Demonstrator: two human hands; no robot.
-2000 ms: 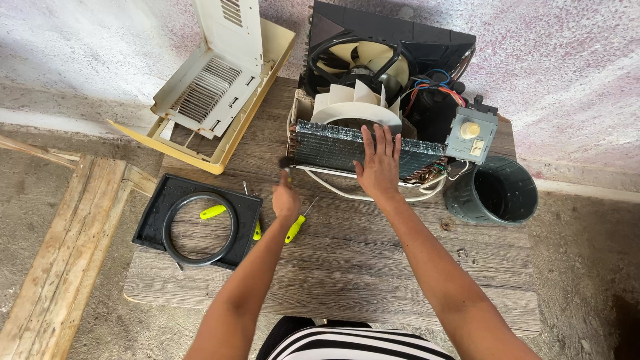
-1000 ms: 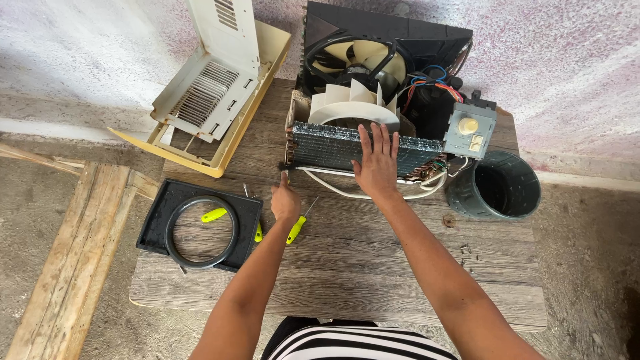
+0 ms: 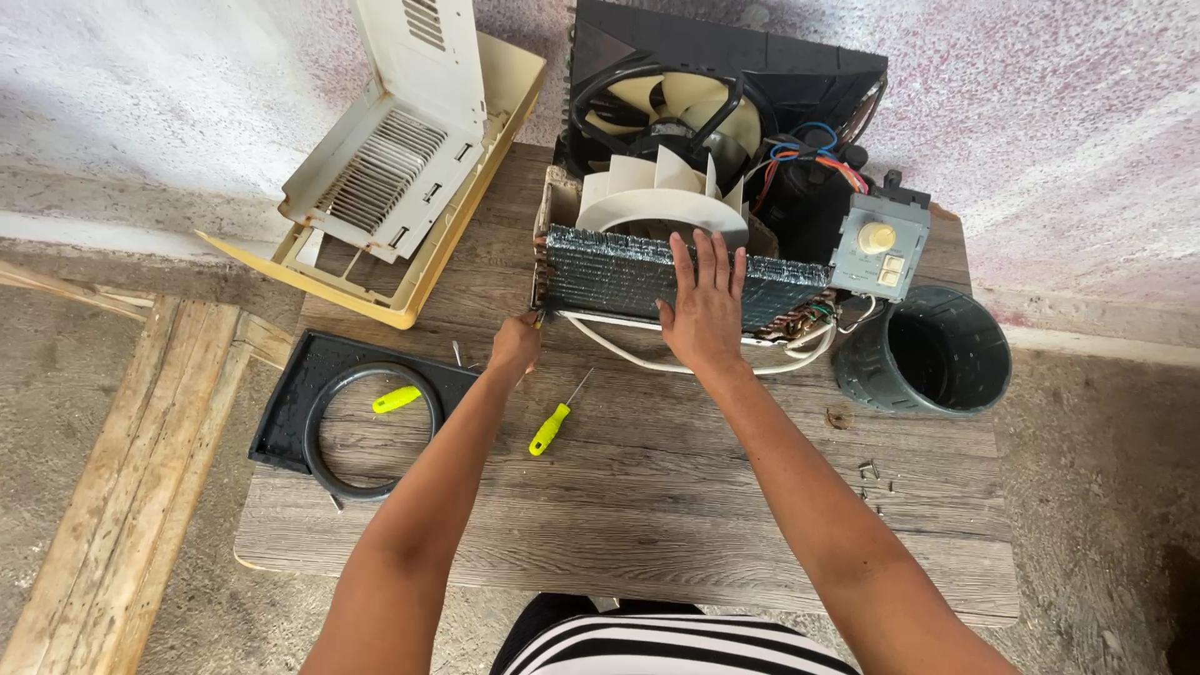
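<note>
My left hand [image 3: 516,345] is closed around a small slim tool [image 3: 539,320] at the lower left corner of the evaporator coil [image 3: 647,281]; the fingers hide most of the tool, so its kind is unclear. My right hand [image 3: 705,305] lies on the coil's front face and top edge, holding nothing. Behind the coil sits a white blower wheel [image 3: 666,192], and farther back a fan [image 3: 684,112] in the opened window air conditioner. A grey control box [image 3: 879,246] with a knob is at its right end. A screwdriver with a yellow-green handle [image 3: 550,429] lies between my forearms.
A black frame [image 3: 281,427] with a grey ring [image 3: 312,441] and another yellow-green handle [image 3: 397,399] is at left. Behind it leans a yellowed front cover [image 3: 412,300] with a white grille panel [image 3: 384,178]. A dark bucket [image 3: 862,366] and several screws [image 3: 870,471] are at right.
My left hand has shifted slightly up and left, closer to the coil's corner. The dark tip seen beyond its fingers two seconds ago is now mostly hidden. My right hand stays on the coil.
</note>
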